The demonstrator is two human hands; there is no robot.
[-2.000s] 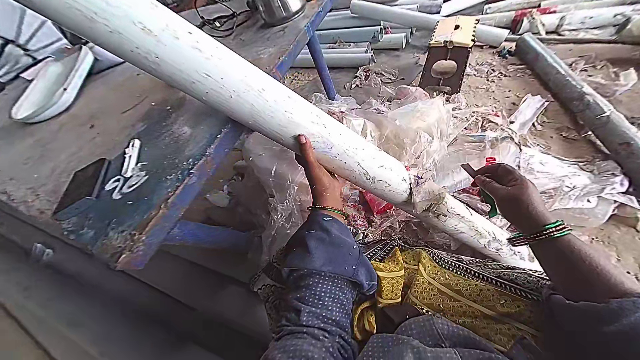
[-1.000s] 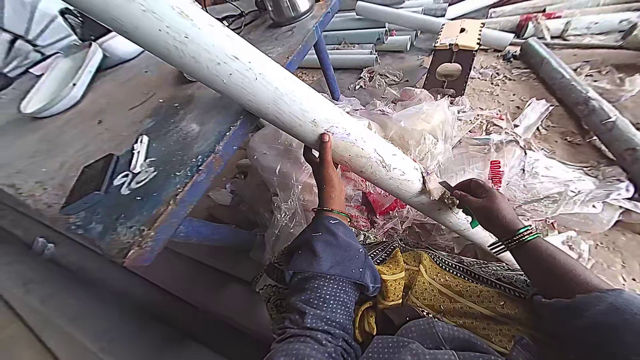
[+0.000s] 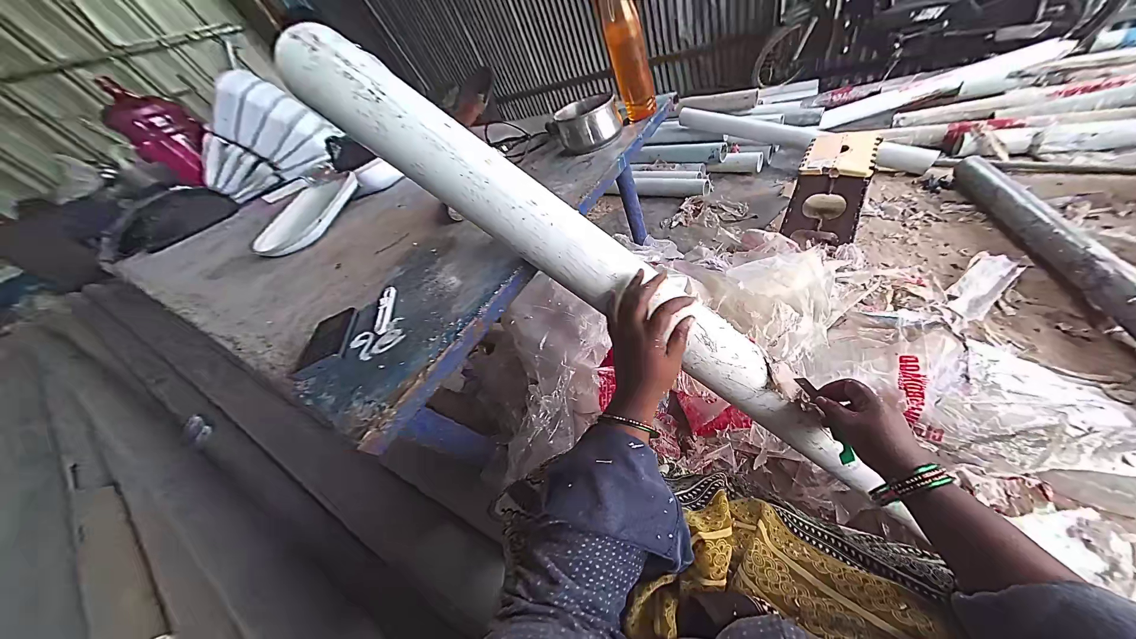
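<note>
A long whitish plastic pipe (image 3: 497, 191) with dark scuffs slants from the upper left down to my lap, crossing above a table's edge. My left hand (image 3: 648, 342) wraps around its middle, fingers over the top. My right hand (image 3: 861, 417) grips a small dark flat blade (image 3: 808, 389), with a bit of green showing below the fingers. The blade meets a ragged, peeled patch of film (image 3: 783, 380) on the pipe's lower part. The blade's handle is mostly hidden in the hand.
A blue-edged table (image 3: 444, 293) at left bears a phone (image 3: 327, 339), white earphones (image 3: 380, 333), a steel pot (image 3: 586, 124) and an orange bottle (image 3: 626, 62). Plastic film scraps (image 3: 763, 284) cover the floor ahead. Beyond lie stacked pipes (image 3: 1047, 106), a wooden box (image 3: 825, 191) and a grey pipe (image 3: 1047, 231).
The right hand has moved from beyond the pipe, where it was held apart, onto the ragged patch. The left hand has shifted its hold, its fingers now over the top. The view has tilted up.
</note>
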